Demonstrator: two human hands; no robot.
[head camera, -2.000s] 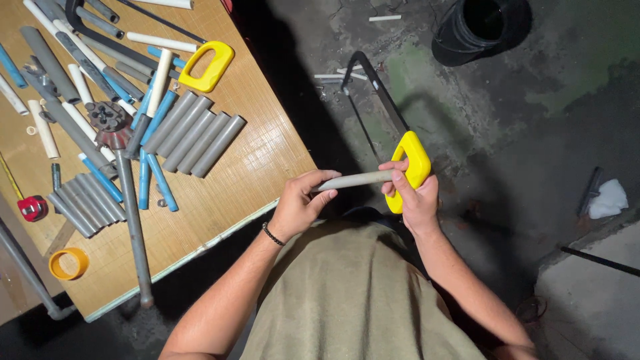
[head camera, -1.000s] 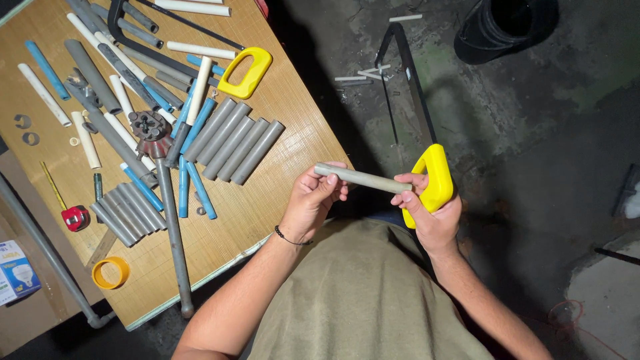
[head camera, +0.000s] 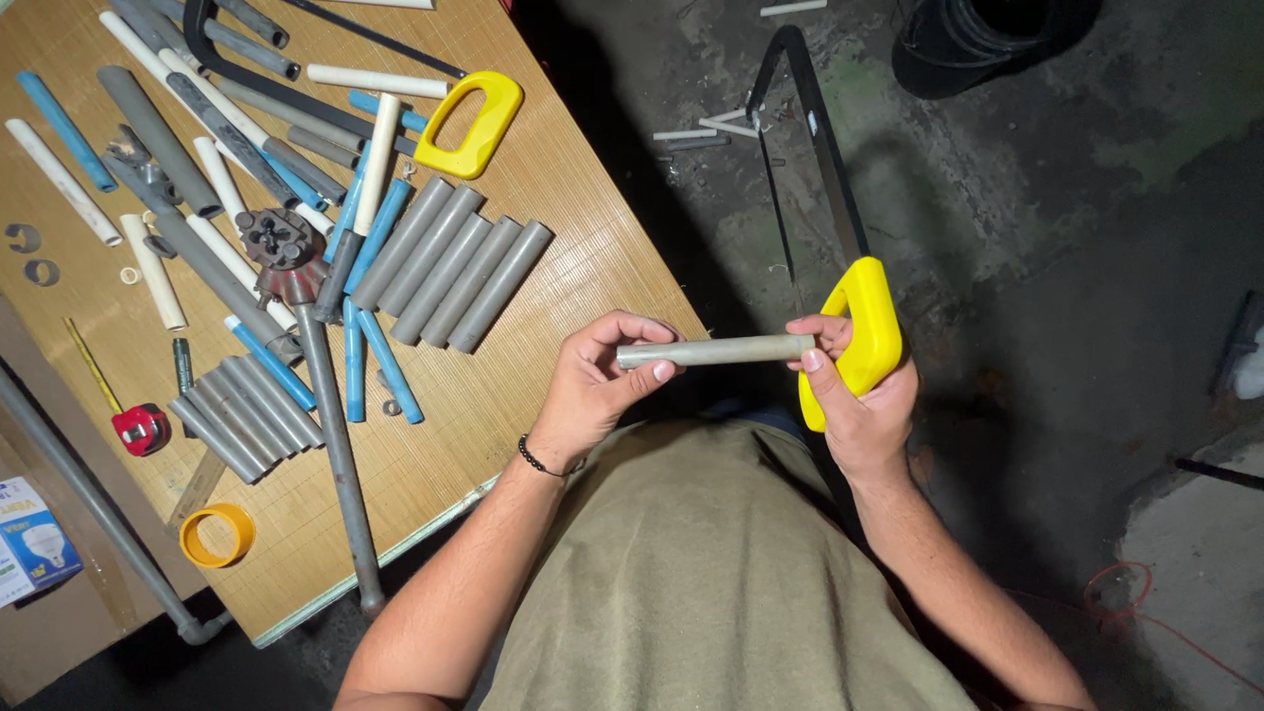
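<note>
A short grey plastic pipe (head camera: 731, 351) lies level between my hands, above my lap. My left hand (head camera: 612, 365) grips its left end between thumb and fingers. The thumb and a finger of my right hand (head camera: 864, 395) pinch the other end, and the same hand keeps hold of the yellow handle of a hacksaw (head camera: 879, 316). The saw's black frame points away from me over the floor. To the left on the table, several grey pipe pieces (head camera: 449, 267) lie side by side, near a pipe threading die stock (head camera: 331, 425).
The wooden table (head camera: 583, 197) also bears a second hacksaw (head camera: 469, 123), white and blue pipes, a red tape measure (head camera: 141, 430) and an orange ring (head camera: 217, 535). A black bucket (head camera: 948, 49) and white pipe offcuts (head camera: 731, 126) are on the floor. A cardboard box stands at the lower left.
The pipe has come from a partly covered hold into fuller view between my hands, its left end now showing. The hacksaw stays in my right hand. The view has shifted.
</note>
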